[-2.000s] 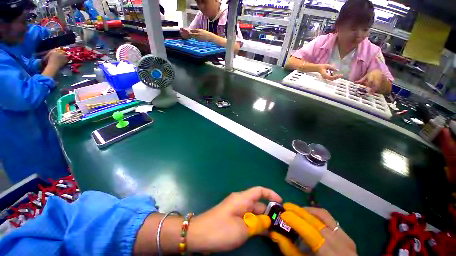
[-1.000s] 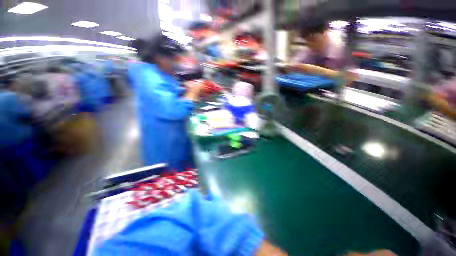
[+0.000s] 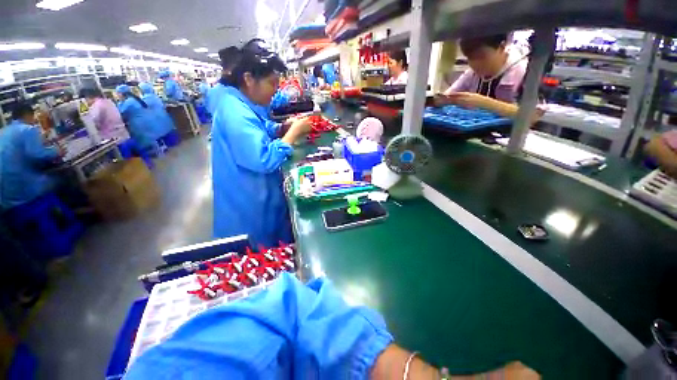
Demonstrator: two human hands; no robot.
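Observation:
My left arm in a blue sleeve reaches in from the bottom. Only the back of my left hand [image 3: 508, 372] shows at the bottom edge, and its fingers are cut off, so what it holds cannot be seen. My right hand is out of the picture. Left of my sleeve, a white compartmented tray [image 3: 165, 315] bears rows of red spring clamps [image 3: 249, 269] at its far part. No electronic unit can be made out in my hand.
A phone [image 3: 335, 218] with a bright green stand [image 3: 354, 205], a small fan [image 3: 408, 157], a green tray [image 3: 303, 191] and a blue bin [image 3: 364, 159] stand ahead. A small dark part [image 3: 533, 232] lies beyond the white strip. A person in blue stands beside the bench; others sit opposite.
The view has swung left, bringing in the white tray and aisle. The held unit, my right hand and my left fingers have left the picture; the dispenser bottle is mostly gone.

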